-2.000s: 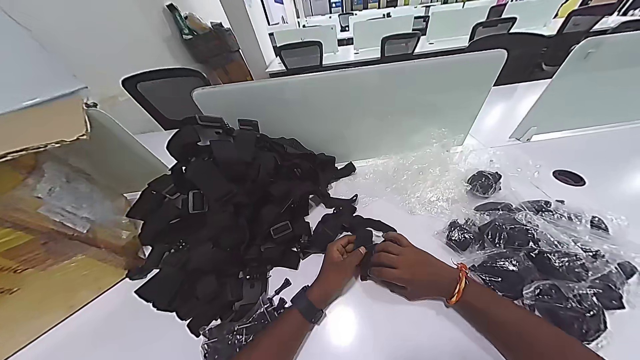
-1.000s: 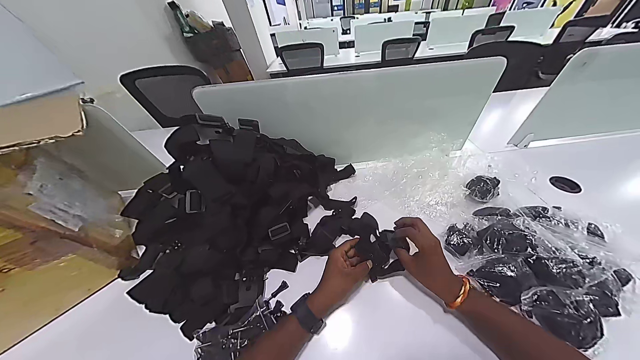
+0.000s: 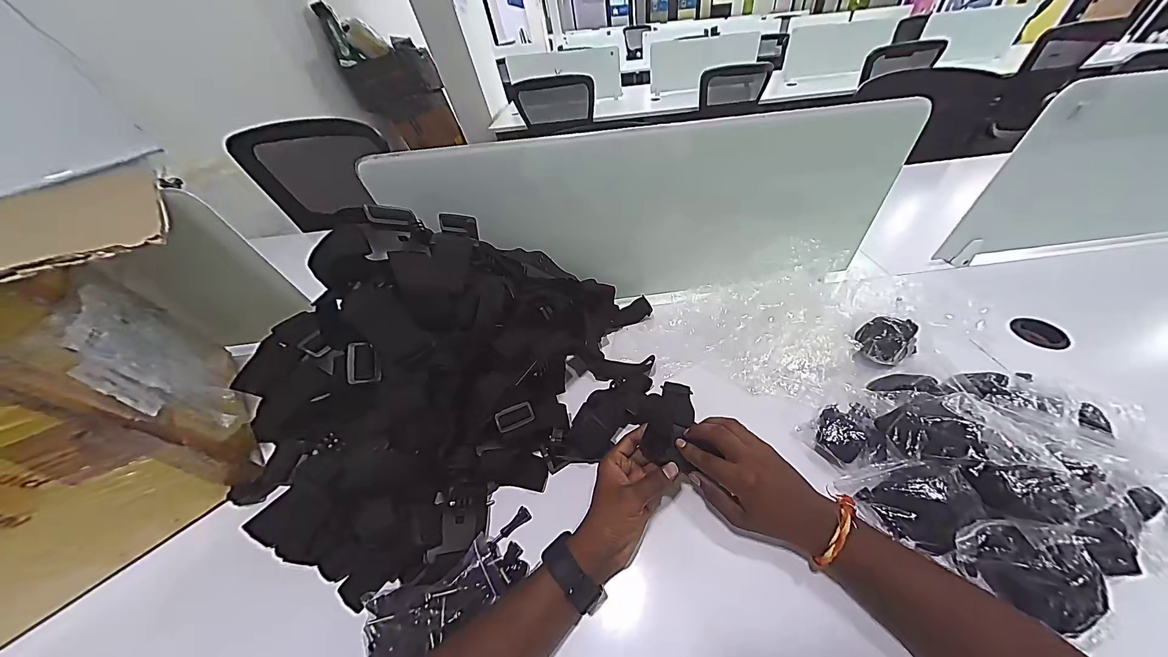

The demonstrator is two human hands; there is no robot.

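Both hands are on one black fabric strap (image 3: 668, 422) above the white desk. My left hand (image 3: 622, 497), with a dark watch on its wrist, grips the strap's lower left side between thumb and fingers. My right hand (image 3: 744, 470), with an orange cord bracelet, pinches its right side. Parts of the strap are hidden behind the fingers. Just left of it, more black strap (image 3: 598, 420) joins or touches a large pile of black straps with buckles (image 3: 438, 365). In front of the pile lie small dark hardware pieces (image 3: 438, 607) in clear plastic.
Black items in clear bags (image 3: 931, 429) lie at the right. Crumpled clear plastic (image 3: 776, 333) is spread beyond my hands, before a frosted divider (image 3: 639, 196). An open cardboard box (image 3: 82, 219) stands at the left. A round black desk grommet (image 3: 1040, 333) is at the right rear.
The held strap has been turned and gathered between my hands. My right hand, raised higher one second ago, is now lower against the strap's right side.
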